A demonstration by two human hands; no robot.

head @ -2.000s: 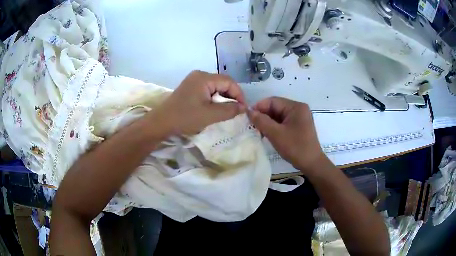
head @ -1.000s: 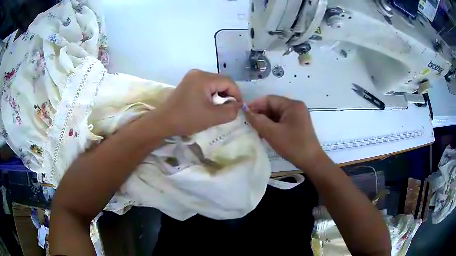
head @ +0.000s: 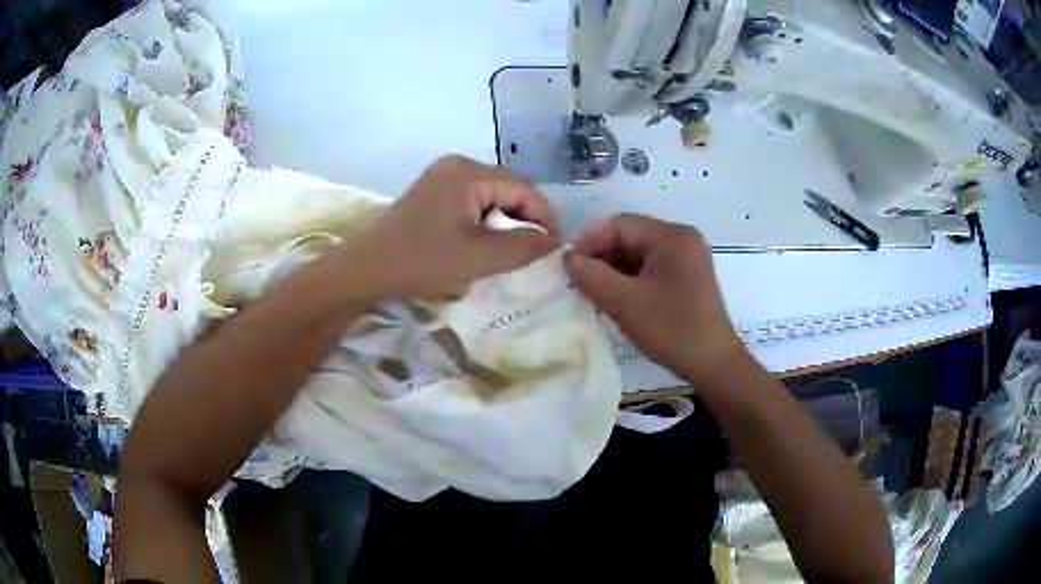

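Note:
The floral garment [head: 69, 194] is heaped at the left of the table, cream with red and purple flowers. Its plain cream lining [head: 525, 422] spreads under my forearms and hangs over the front edge. Ladder-lace trim [head: 160, 262] runs down the garment at the left. My left hand [head: 479, 234] pinches a fold of the cream cloth. My right hand [head: 645, 280] pinches the cloth edge just beside it, fingertips nearly touching. Something small and pale shows between the fingertips, too small to tell. Black thread snips [head: 842, 221] lie on the machine bed.
The white lockstitch machine [head: 913, 137] stands behind and to the right of my hands, its presser foot area behind them. A bed ruler [head: 856, 322] runs along the front table edge. A cream strip [head: 656, 415] hangs at that edge. A cardboard box [head: 57, 513] is at lower left.
The hands stay in nearly the same place, with small shifts of the fingertips. A small purplish bit between the fingertips one second ago no longer shows clearly.

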